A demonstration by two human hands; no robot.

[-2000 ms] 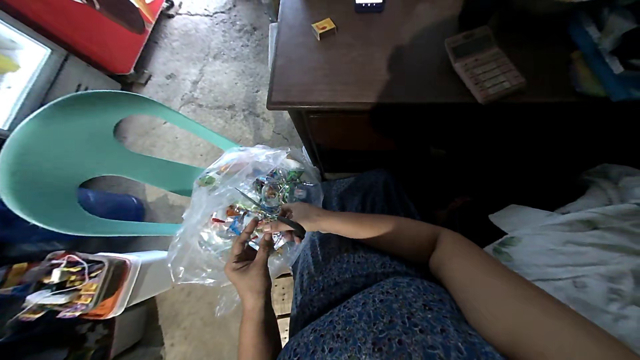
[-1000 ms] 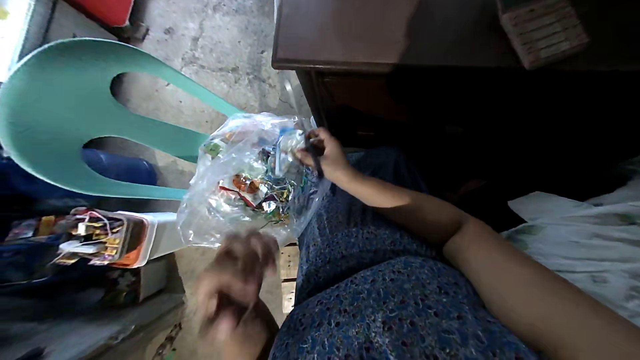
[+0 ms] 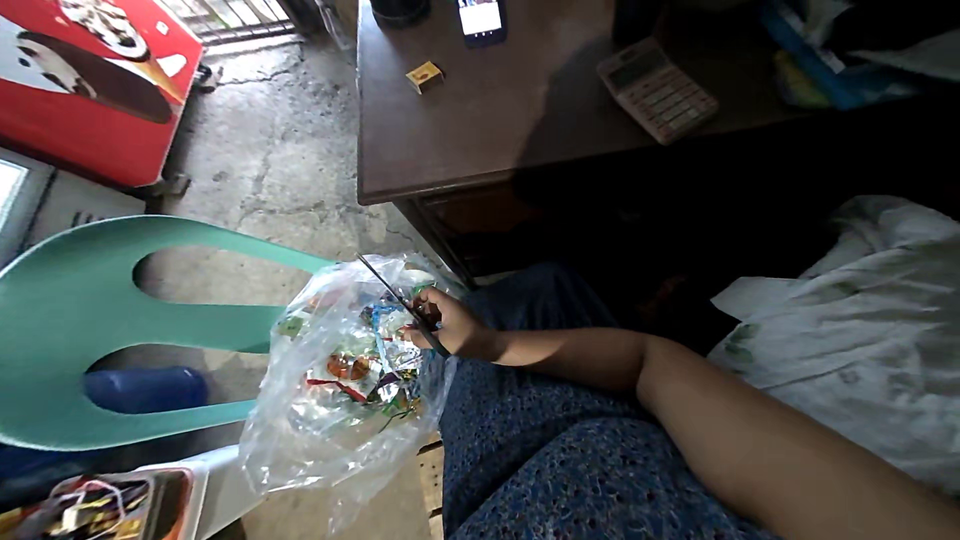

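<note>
My right hand (image 3: 450, 326) is closed around the handles of a pair of scissors (image 3: 403, 300), whose thin blades point up and to the left. It hovers over a clear plastic bag (image 3: 300, 442) filled with scraps of shiny, coloured wrappers (image 3: 349, 367). A blue strip (image 3: 379, 337) lies among the scraps just left of the hand. The bag rests on the seat side of a green plastic chair (image 3: 202, 326). My left hand is out of view.
A dark wooden desk (image 3: 450, 142) bears a calculator (image 3: 658, 90), a small yellow box (image 3: 424, 76) and a lit phone (image 3: 481, 19). At the lower left, a white container (image 3: 196, 487) holds packets. White patterned cloth (image 3: 862, 330) lies at right, and a red panel (image 3: 90, 82) stands upper left.
My left hand, over the bag two seconds ago and blurred below it one second ago, has left the view. My right hand still holds the scissors. The view has shifted.
</note>
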